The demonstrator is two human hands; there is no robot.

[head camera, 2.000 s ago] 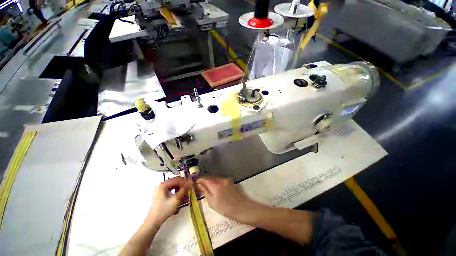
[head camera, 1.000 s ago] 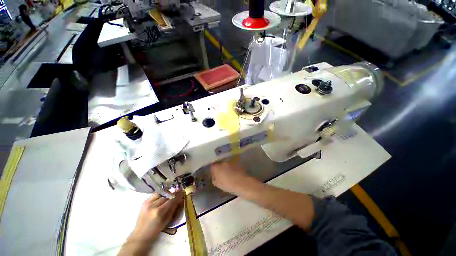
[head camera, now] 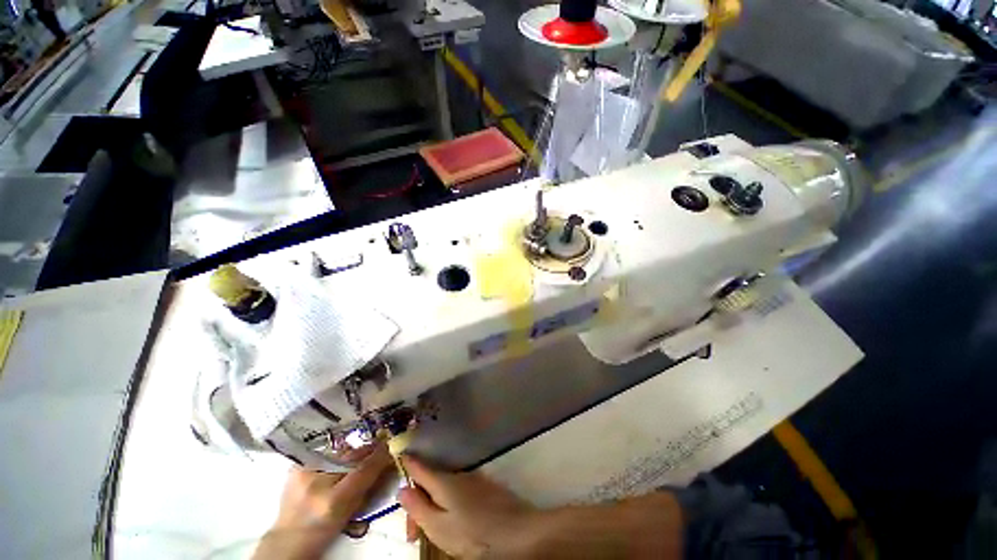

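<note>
A white sewing machine (head camera: 656, 257) crosses the view, its needle end at the lower left. A narrow yellow strap (head camera: 400, 468) runs from below the presser foot (head camera: 396, 421) toward me. My right hand (head camera: 465, 512) pinches the strap just in front of the foot, and its lower part is mostly hidden by this hand. My left hand (head camera: 328, 505) lies flat at the left of the foot, fingertips close to the strap end; whether they grip it is hidden.
A pale board (head camera: 66, 405) with yellow strips (head camera: 9, 334) at its edge lies left. A white cloth (head camera: 317, 345) drapes the machine head. Behind stand a red tray (head camera: 472, 156) and a thread cone with a red base (head camera: 574, 31). A white table extends right under the arm.
My right hand has come from under the machine arm to the strap in front of the foot. My left hand stays beside the foot. The view has shifted, with the machine head lower left.
</note>
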